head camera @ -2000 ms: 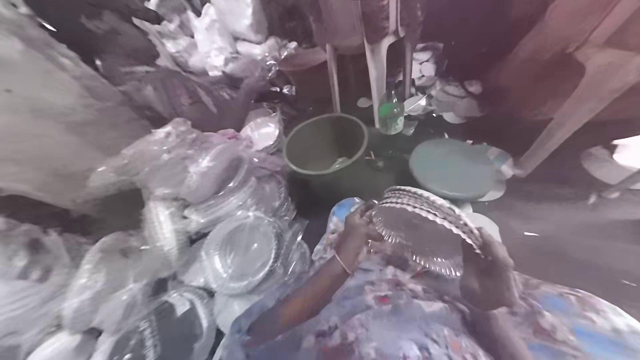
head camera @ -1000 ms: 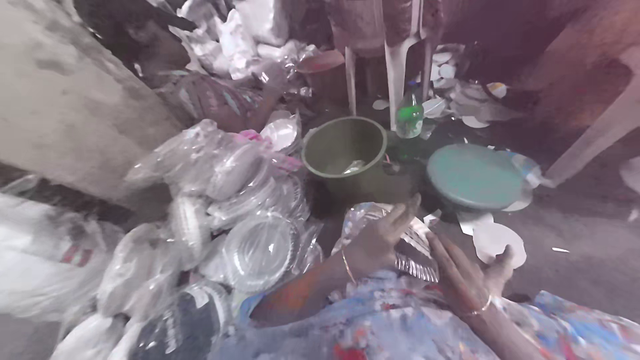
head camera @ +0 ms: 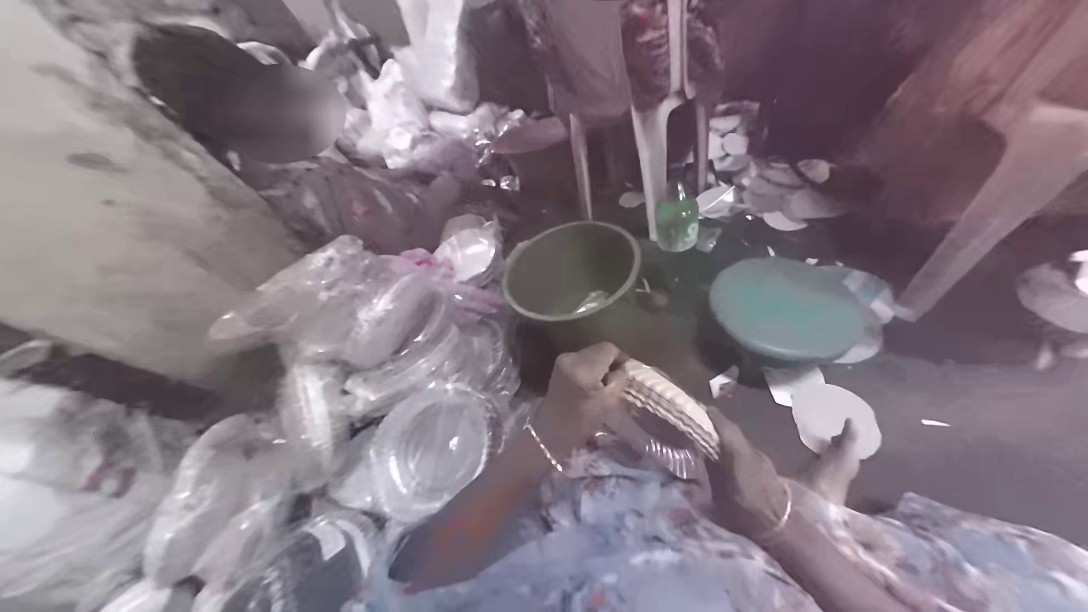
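A stack of fluted disposable plates [head camera: 671,404] is held between my two hands above my lap, its crimped rims turned up. My left hand [head camera: 586,382] has its fingers closed on the upper left end of the stack. At the lower right end, my right hand [head camera: 744,467] grips the edge, with the thumb hidden in part. A bracelet circles each wrist. Patterned cloth covers my lap under the hands. To the left of my left arm lie clear plastic bags of round plates [head camera: 438,450].
Ahead stands an olive-green tub [head camera: 571,272] with something clear inside. Right of it are a teal round lid or stool top [head camera: 786,308], a green-tinted bottle [head camera: 677,223] by plastic chair legs [head camera: 653,161], and a white paper disc [head camera: 837,419]. A wall [head camera: 110,212] borders the left.
One second ago both hands lay spread over the stack; now they grip its two ends and its rims stand up. The view has shifted slightly.
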